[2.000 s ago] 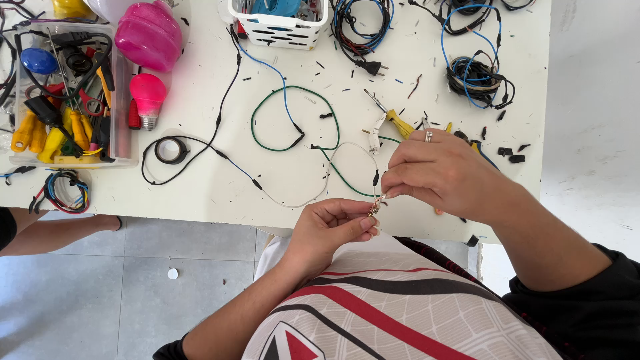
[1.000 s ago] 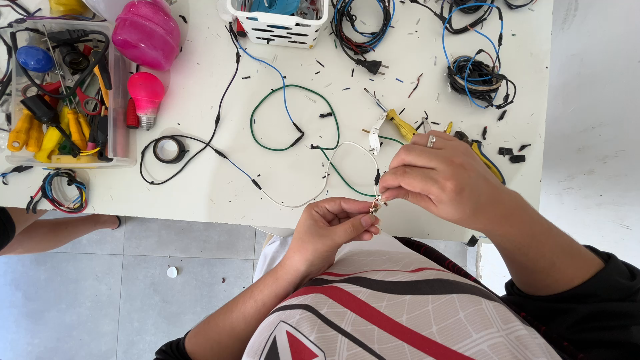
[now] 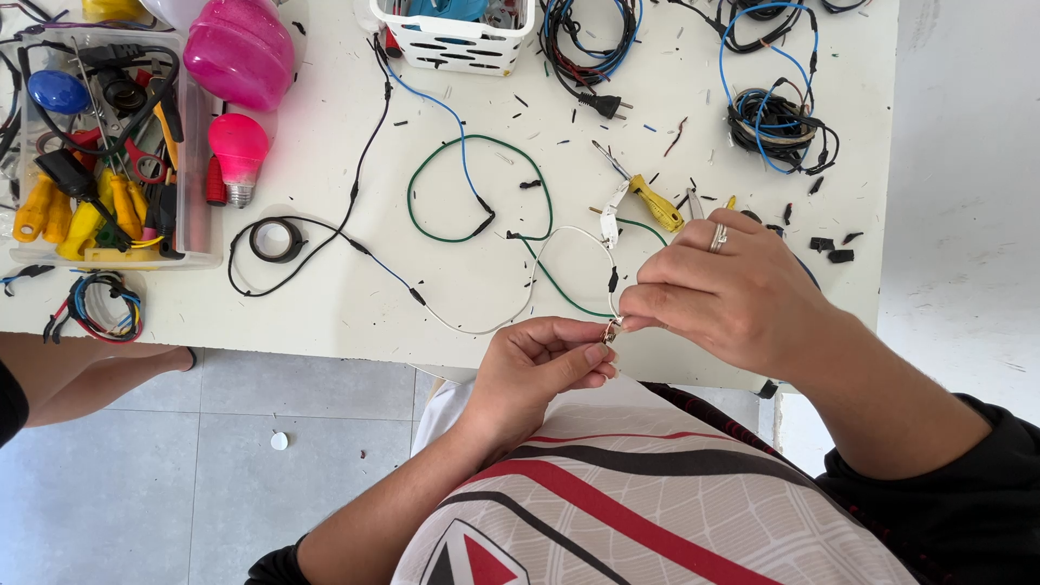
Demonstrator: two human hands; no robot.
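Note:
My left hand (image 3: 540, 370) pinches a small metal part (image 3: 609, 331) with copper-coloured wire between thumb and fingers, at the table's front edge. From above right, my right hand (image 3: 723, 292) pinches the end of a white wire (image 3: 611, 253) touching that part; its fingertips are partly hidden. A black-taped joint (image 3: 613, 279) sits on the white wire. A green wire (image 3: 552, 276) runs to the same spot and loops back over the table. Behind my right hand lie a yellow-handled screwdriver (image 3: 656, 201) and a white piece (image 3: 611, 215) that I cannot identify.
A clear plastic box (image 3: 199, 236) of tools stands left, beside a pink bulb (image 3: 238, 158). A tape roll (image 3: 276, 240), a white basket (image 3: 463, 49), a cable with a plug (image 3: 605, 104) and a coiled cable bundle (image 3: 772, 126) lie around. Another person's leg (image 3: 89, 374) shows at left.

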